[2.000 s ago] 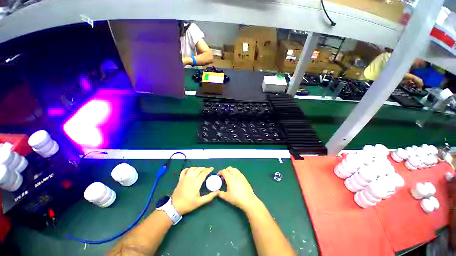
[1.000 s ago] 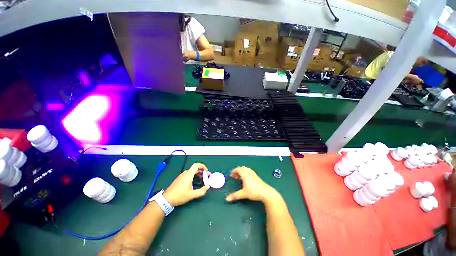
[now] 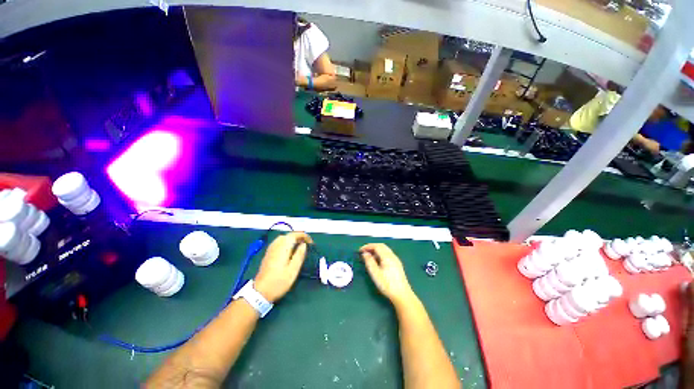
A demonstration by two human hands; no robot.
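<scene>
A white round unit lies on the green bench between my hands, a ring showing on its face. A white cover part stands at its left side. My left hand is left of the unit, its fingertips pinched at the thin black end of the blue cable. The plug is not clear. My right hand is right of the unit, not touching it, with fingers bent and nothing visible in it. A small clear ring part lies right of that hand.
White housings stand at left and on the red mat at right. A black box is at far left. Black component trays lie behind the white strip. A slanted metal post rises at right. People are across the line.
My left hand has let go of the unit and moved up-left to the cable's black end. The unit now lies showing its ringed face. The camera view has shifted slightly.
</scene>
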